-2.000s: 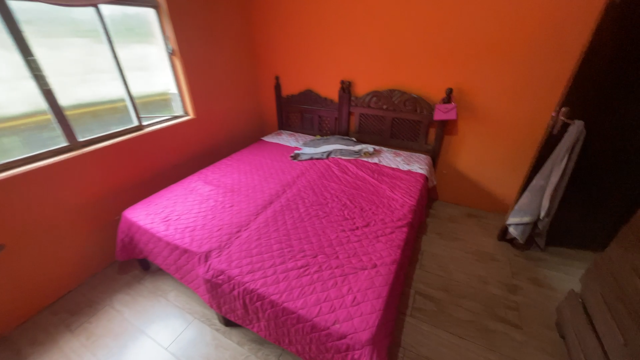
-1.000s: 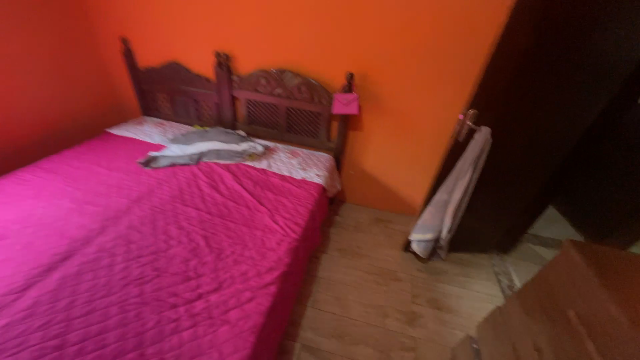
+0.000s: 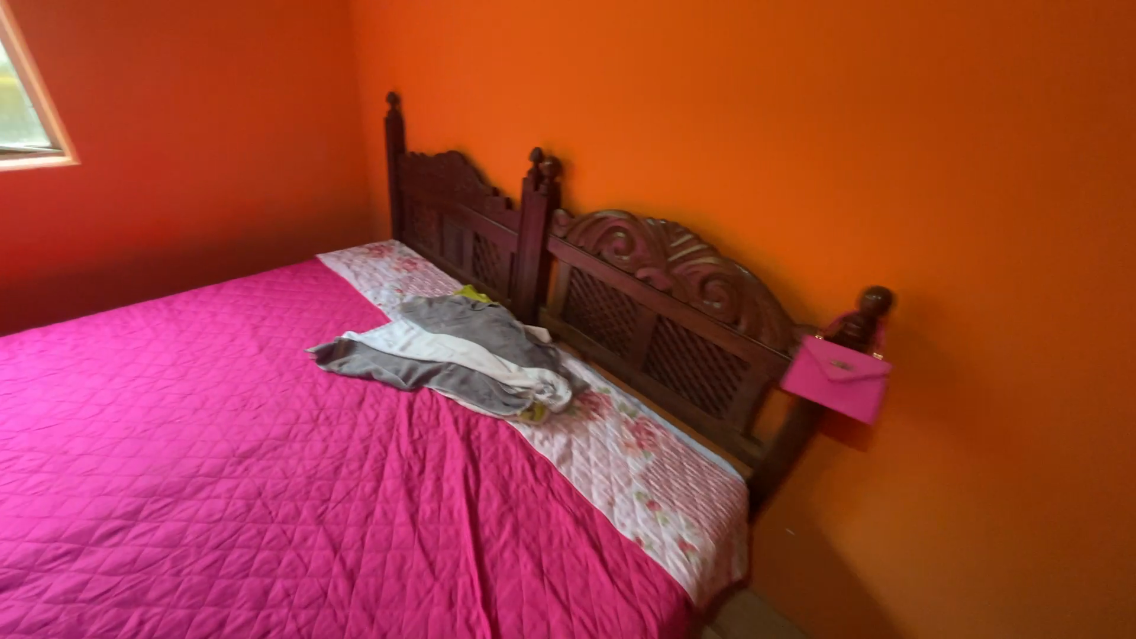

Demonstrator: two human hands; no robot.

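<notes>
Neither my left hand nor my right hand is in the head view. A bright pink quilted bedspread covers most of the bed, with long creases running through it. Toward the headboards its floral quilted border shows white with pink flowers. Across that border and the pink part lies a crumpled grey and white garment, with yellow-green bits at two of its edges. A small pink handbag hangs from the right post of the headboard.
Two dark carved wooden headboards with lattice panels stand side by side against the orange wall. At the far left is the corner of a window frame. A strip of tiled floor shows beside the bed at the bottom right.
The view has come closer to the head of the bed. The door with the hanging towel and the brown furniture at the right, seen earlier, are out of view.
</notes>
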